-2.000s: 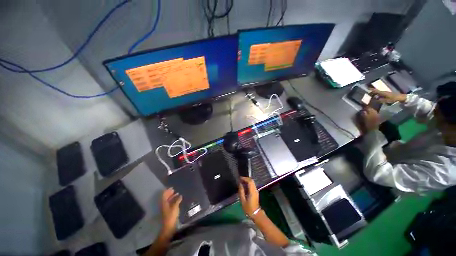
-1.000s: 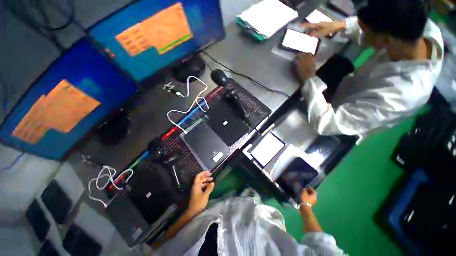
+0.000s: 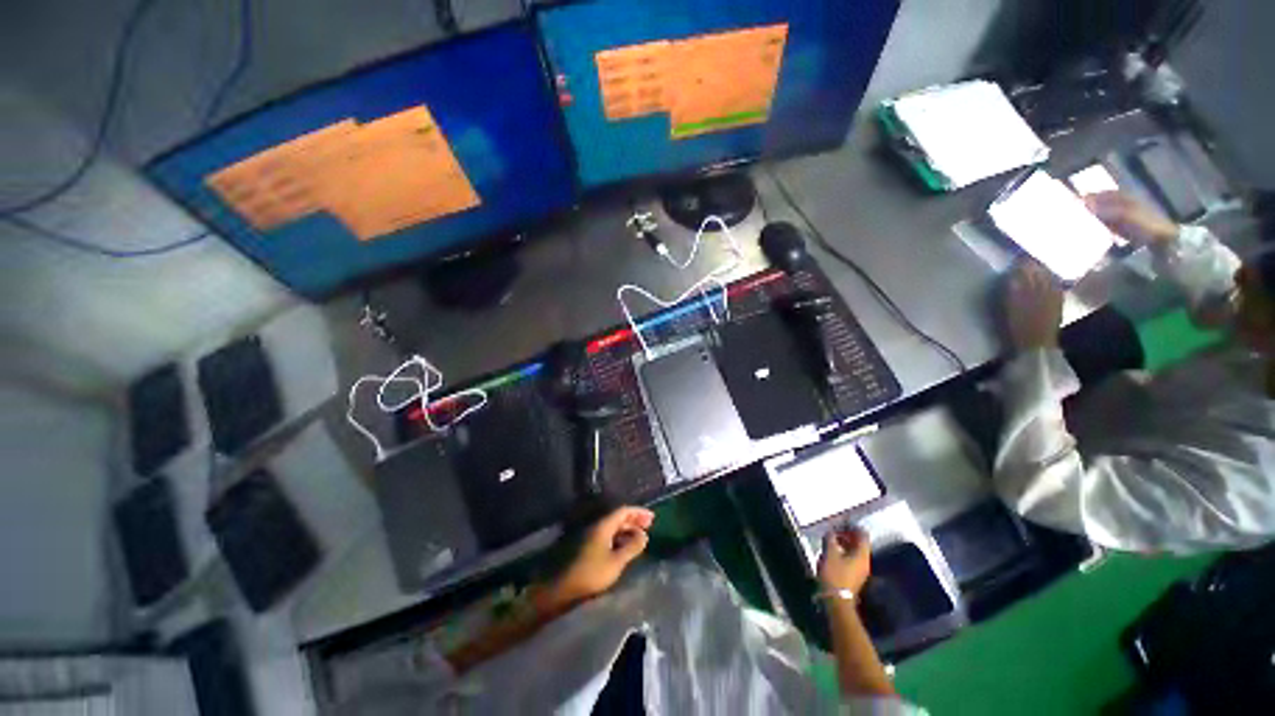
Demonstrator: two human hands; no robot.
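My left hand (image 3: pixel 613 546) is at the bench's front edge, fingers loosely curled, with nothing visible in it. My right hand (image 3: pixel 843 564) is over the open drawer (image 3: pixel 951 585), between a white-screened tablet (image 3: pixel 831 484) and a dark tablet (image 3: pixel 906 593). Its fingertips are too blurred to tell whether they grip anything. On the bench, a grey tablet (image 3: pixel 424 512) and a black device (image 3: pixel 506 476) lie at left. A silver-grey tablet (image 3: pixel 689 409) and another black device (image 3: pixel 765 374) lie on the keyboards to the right, white cables beside them.
Two monitors (image 3: pixel 371 175) stand behind. Black handheld scanners (image 3: pixel 808 330) lie on the keyboards. Dark tablets (image 3: pixel 263 539) lie on pale sheets at left. A coworker's hand (image 3: pixel 1035 301) is beside a white-screened tablet (image 3: pixel 1057 224) at right, near papers on a green holder (image 3: pixel 968 130).
Over two seconds, my right hand has moved from the bench edge to the drawer, and my left hand has moved right, away from the grey tablet. The camera view has swung right and partly back.
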